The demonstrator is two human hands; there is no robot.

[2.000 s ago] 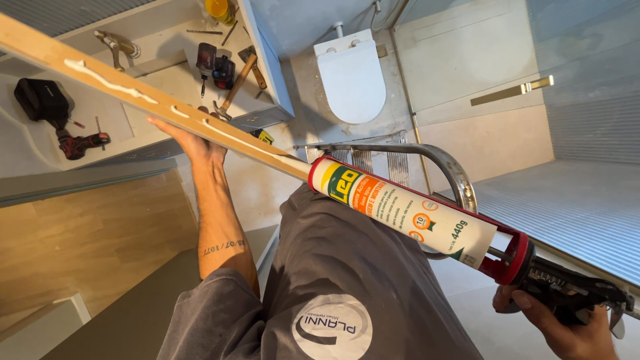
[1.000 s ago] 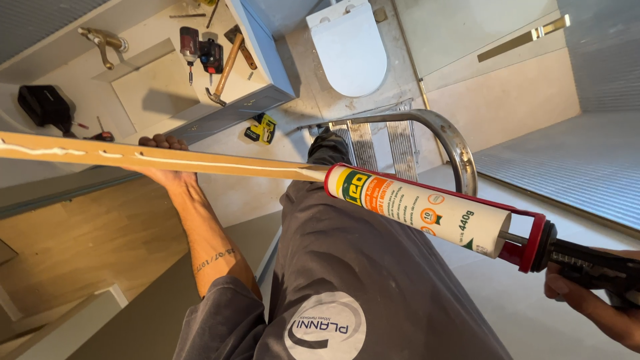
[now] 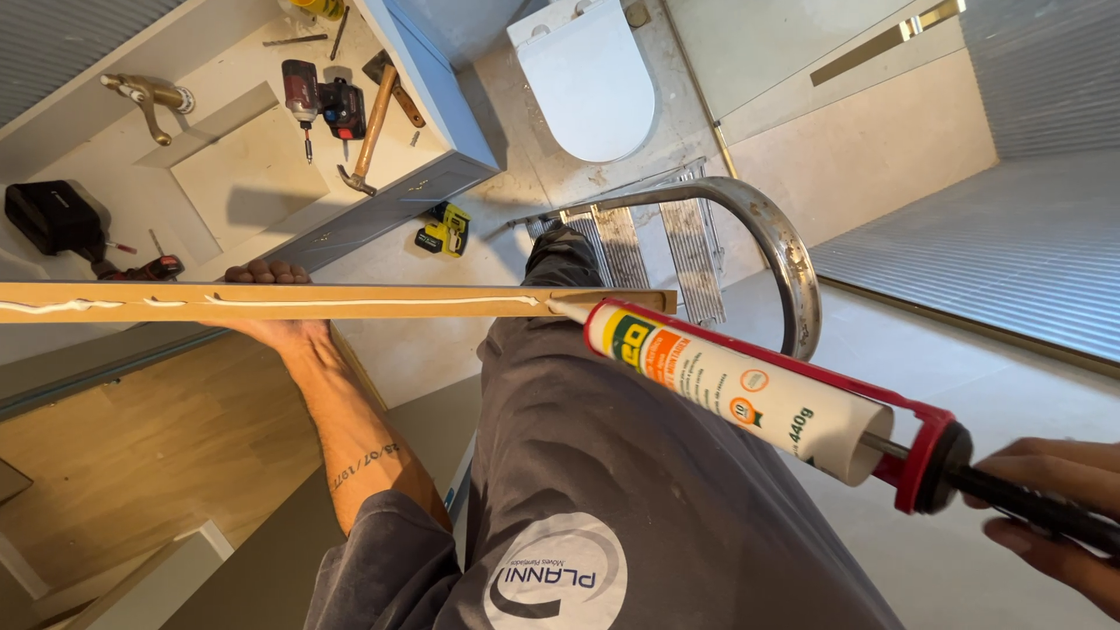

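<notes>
My left hand (image 3: 276, 302) is closed around a long, narrow wooden strip (image 3: 420, 308) that runs level across the view, its fingertips showing over the far edge. A white adhesive bead lies along the strip's face, broken in places toward the left. At the right end of the bead, the nozzle of an adhesive cartridge (image 3: 735, 394) meets the strip. The cartridge sits in a red caulking gun (image 3: 929, 464). My right hand (image 3: 1050, 516) holds the gun's black rear part at the right edge, where the handle is partly out of view.
A stepladder (image 3: 792, 262) with a curved metal rail stands beyond the strip, near a toilet (image 3: 588, 83). An impact driver (image 3: 300, 92), a claw hammer (image 3: 374, 127) and a brass faucet (image 3: 149, 96) are on the vanity counter (image 3: 236, 52). A yellow power tool (image 3: 446, 229) lies on the floor.
The strip has gone from slanted to level. The nozzle has moved back from the strip's right end area, and a continuous bead now shows up to it. The view has shifted somewhat.
</notes>
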